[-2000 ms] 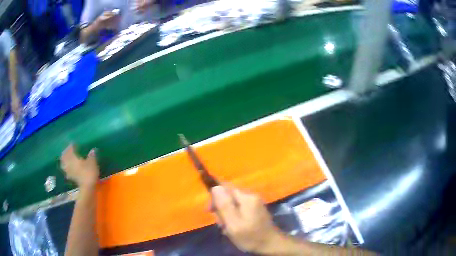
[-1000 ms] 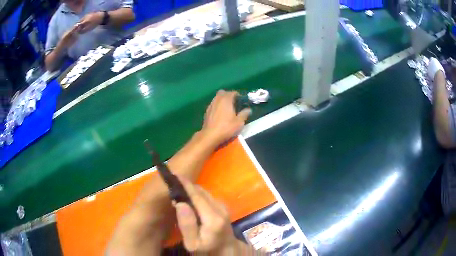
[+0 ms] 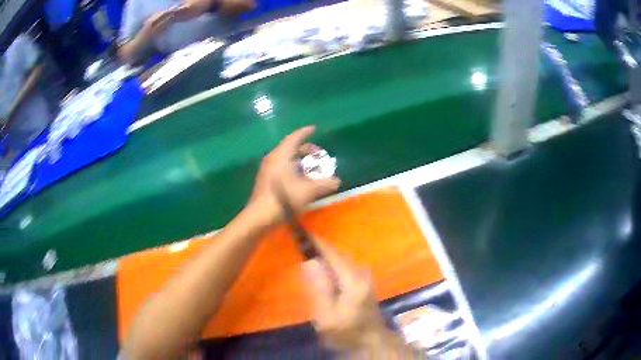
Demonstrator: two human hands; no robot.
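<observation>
My left hand is over the near side of the green conveyor belt, its thumb and fingers around a white plastic unit. My right hand holds dark long-nose pliers, blurred, pointing up and away. Their tip overlaps my left hand in view; whether they touch cannot be told. The orange and black work mat lies under both arms.
A grey post stands at the belt's near edge, right. A clear plastic bag lies lower left. A white unit is on the belt, left. Across are a blue sheet, white piles and a person's hands.
My left hand has closed around the white unit from the belt's right part and brought it nearer the pliers. The view has shifted, so the post appears farther right.
</observation>
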